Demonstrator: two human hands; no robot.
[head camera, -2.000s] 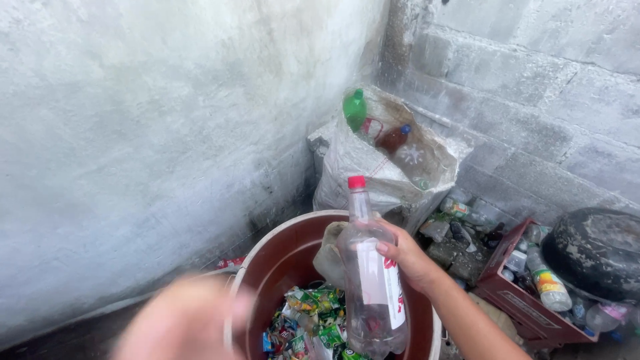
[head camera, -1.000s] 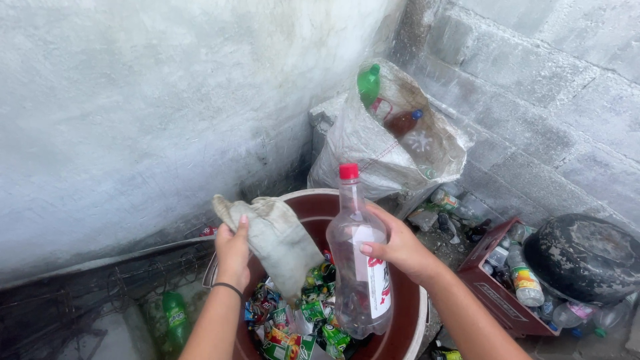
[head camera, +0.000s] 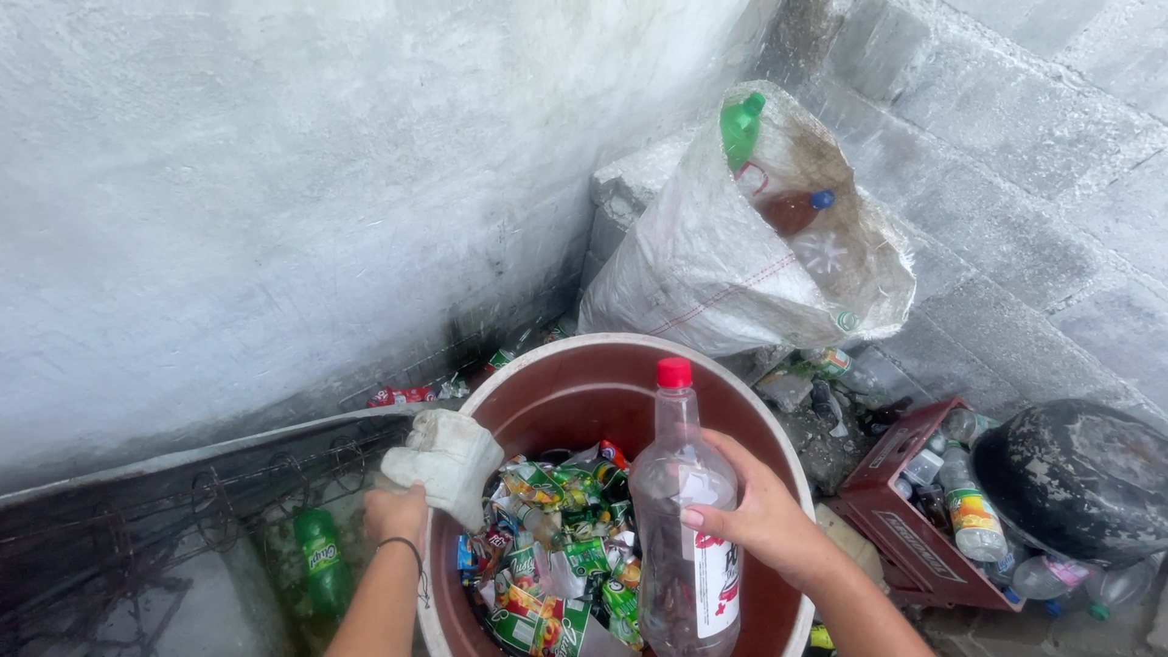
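Note:
My right hand (head camera: 753, 511) grips a clear plastic bottle (head camera: 675, 474) with a red cap and a label, upright over a brown plastic bin (head camera: 584, 351). My left hand (head camera: 397, 516), a dark band at its wrist, holds a crumpled whitish container or pouch (head camera: 452, 456) at the bin's left rim; its exact kind is unclear. Inside the bin lie many flattened drink pouches and wrappers (head camera: 547, 584). Behind the bin, a white woven sack (head camera: 703, 265) stands with its mouth spread, holding a green bottle (head camera: 740, 132) and a reddish-brown bottle with a blue cap (head camera: 794, 212).
At right, a dark red plastic crate (head camera: 899, 538) holds bottles, with a black dented basin (head camera: 1077, 479) over its edge. A green bottle (head camera: 321, 561) lies at lower left beside rusty wire and rods (head camera: 219, 502). Plastered (head camera: 274, 182) and block walls (head camera: 1022, 182) meet behind.
My left hand, blurred and apparently without the whitish thing two seconds ago, has taken hold of it. It has since moved left to the bin's rim. My right hand keeps the clear bottle.

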